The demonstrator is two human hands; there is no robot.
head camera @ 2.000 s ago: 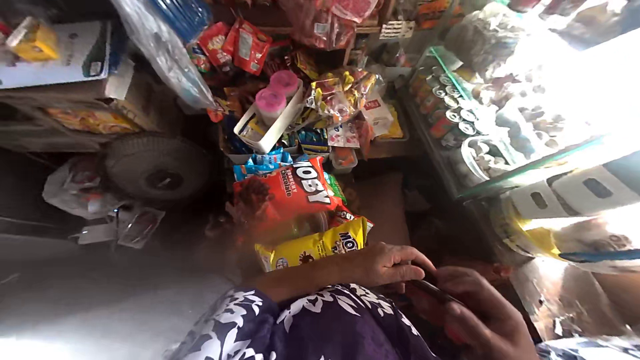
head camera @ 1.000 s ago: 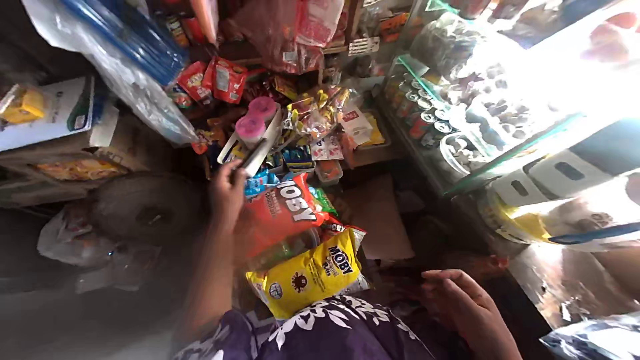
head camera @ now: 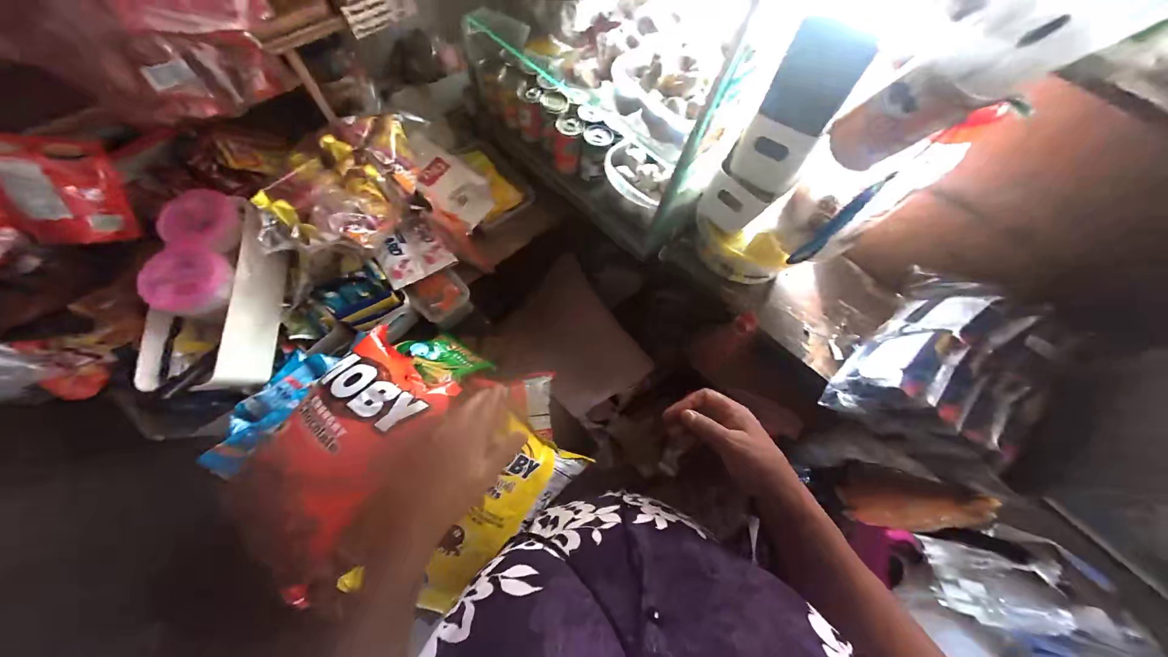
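My left hand (head camera: 456, 456), blurred by motion, is over the snack bags in front of my body; whether it holds anything is not clear. Beneath and beside it lie a red Moby snack bag (head camera: 333, 456) and a yellow Moby snack bag (head camera: 511, 497). A blue packet (head camera: 274, 401) and a green packet (head camera: 443, 358) show behind the red bag. To the right, my right hand (head camera: 721, 429) is raised with bent fingers near my lap, and no object is visible in it.
Pink-lidded containers (head camera: 187, 274) sit in a white tray (head camera: 255, 301) at the left. Wrapped sweets (head camera: 347, 182) lie behind the bags. A glass case (head camera: 584, 91) with drink cans stands at the back. A clear plastic pack (head camera: 949, 356) rests at the right.
My left hand was at the white tray with a dark, narrow object one second ago and is now back over the snack bags. The view has swung to the right.
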